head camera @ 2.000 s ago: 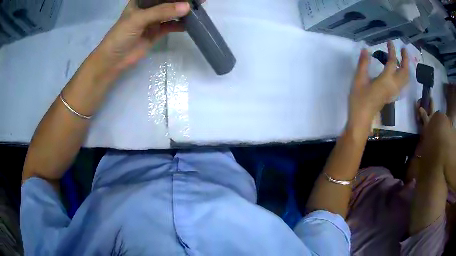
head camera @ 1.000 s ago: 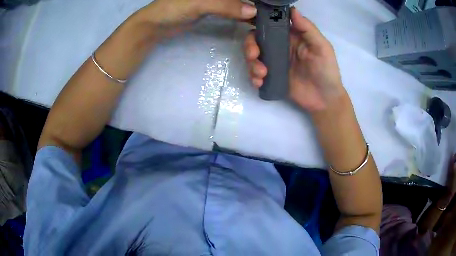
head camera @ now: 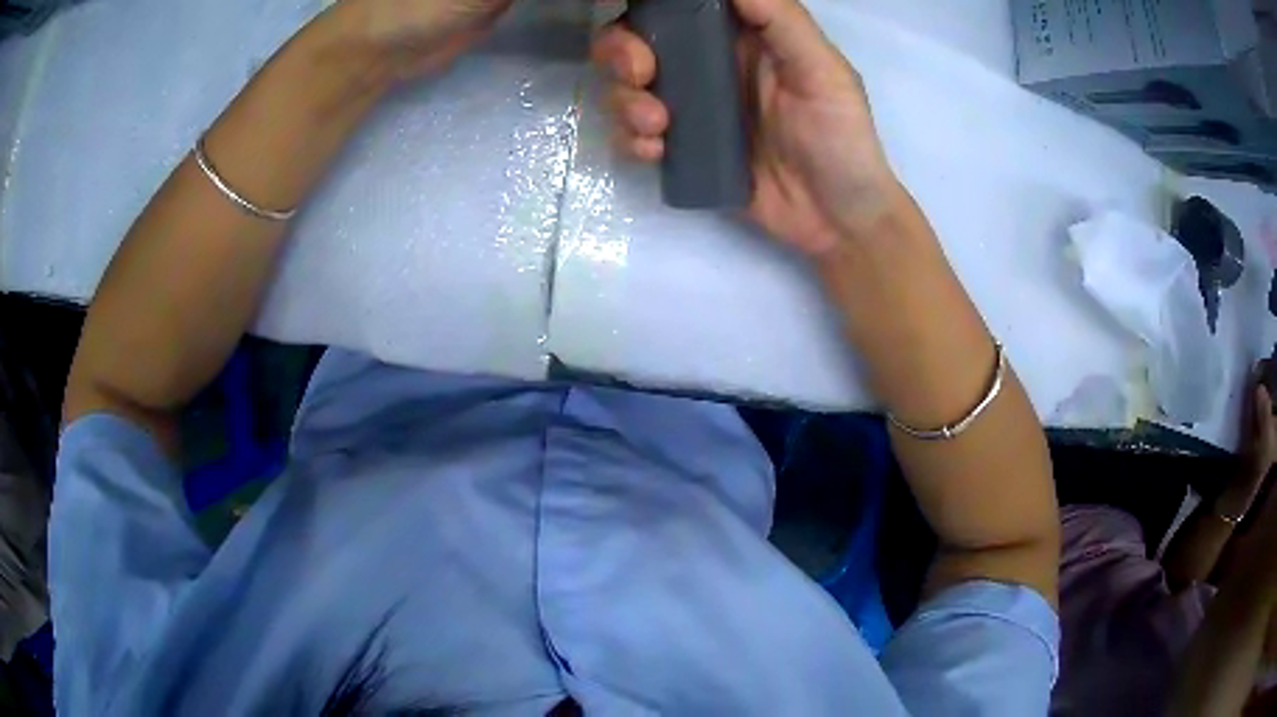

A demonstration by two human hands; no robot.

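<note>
My right hand [head camera: 819, 133] is wrapped around the dark grey handle of a handheld fan [head camera: 700, 119], with its fingertips showing on the handle's left side. The handle points down towards me, above the white foam-covered table [head camera: 700, 308]. The fan's head is cut off by the top edge of the picture. My left hand [head camera: 420, 21] is at the top edge, left of the fan, partly cut off. Whether its fingertips touch anything cannot be seen clearly.
Light grey retail boxes [head camera: 1120, 63] stand at the upper right. A whitish crumpled bag [head camera: 1141, 273] and another dark fan [head camera: 1207, 245] lie on the right of the table. Another person's hand [head camera: 1251, 448] is at the right edge. Shiny tape [head camera: 560, 210] covers the foam seam.
The fan was in my left hand two seconds ago, then my right hand took its handle. Since one second ago both hands have shifted up and left in the picture, partly with the view.
</note>
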